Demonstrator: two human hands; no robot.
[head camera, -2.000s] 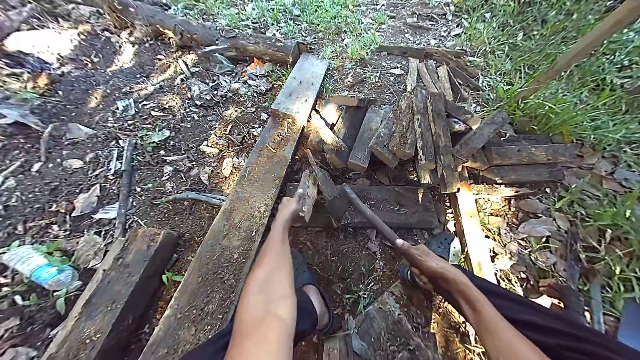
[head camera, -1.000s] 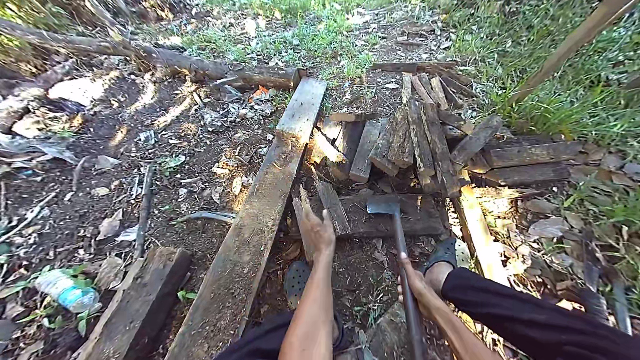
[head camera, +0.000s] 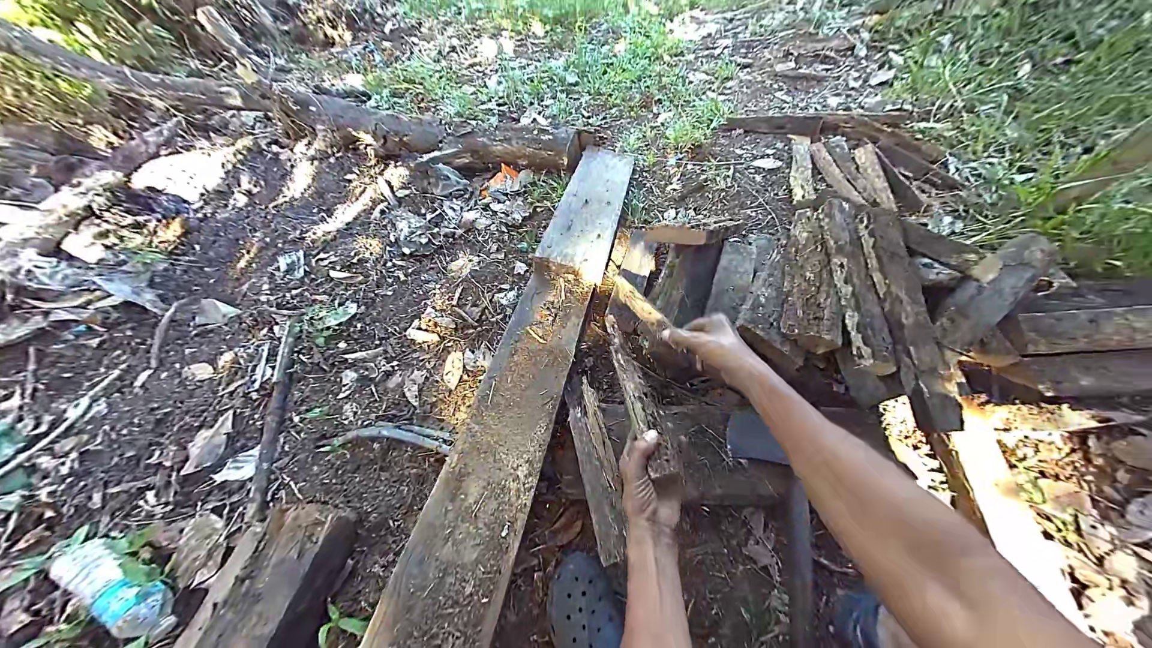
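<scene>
My left hand (head camera: 652, 490) grips the lower end of a split, weathered stick of wood (head camera: 634, 382). Farther forward, my right hand (head camera: 715, 346) holds the near end of a paler piece of wood (head camera: 637, 304), its far end close to the long plank. Another split piece (head camera: 594, 468) lies just left of my left hand. The axe, with its dark metal head (head camera: 756, 438) on a wooden block and its handle (head camera: 799, 558) pointing toward me, lies beneath my right forearm, which partly covers it.
A long plank (head camera: 504, 441) runs forward on the left. Split wood (head camera: 837, 279) is piled at the right. A log (head camera: 360, 121) crosses behind. A squared timber (head camera: 270, 576) and a plastic bottle (head camera: 112, 585) lie at lower left. My shoe (head camera: 585, 603) is beside the plank.
My right hand has let go of the axe, which now lies down, and has moved forward onto a piece of wood. My left hand, open one second ago, has closed on a stick.
</scene>
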